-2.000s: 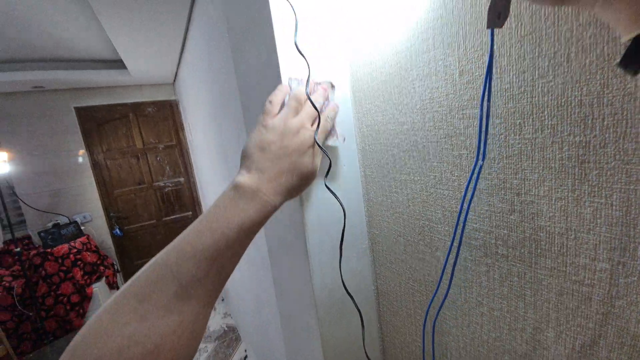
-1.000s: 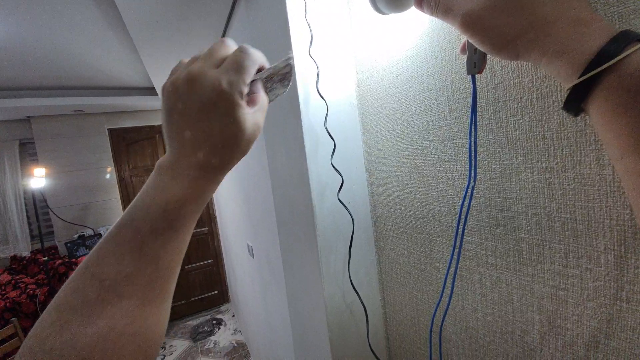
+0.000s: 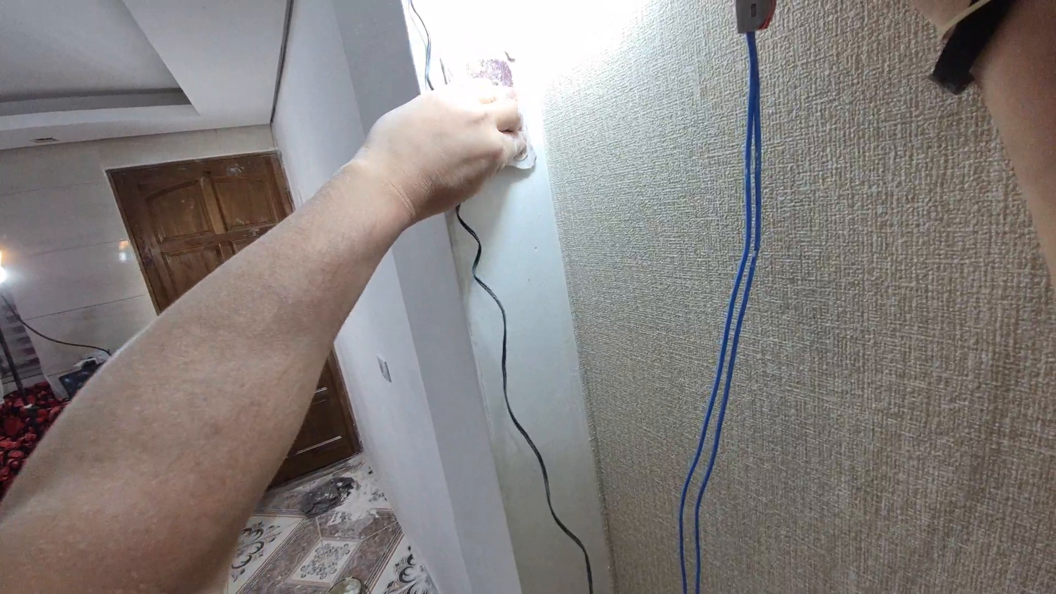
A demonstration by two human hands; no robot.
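Note:
My left hand is closed on a thin sheet, seemingly sandpaper, and presses it to the narrow white wall strip. A reddish part of the sheet shows above the fingers. A thin black cable hangs wavy down the strip and passes behind the hand. My right hand is out of view; only its forearm, with a black wristband, shows at the upper right. A small grey fitting with a blue cable hangs over the textured wallpaper.
Bright light washes over the top of the wall. A wooden door stands at the back left. Dark debris with white dust lies on the patterned floor. Red and black floral fabric is at the far left.
My left hand was away from the strip one second ago and is now against it. My right hand, visible then beside a white round object near the light, has left the view.

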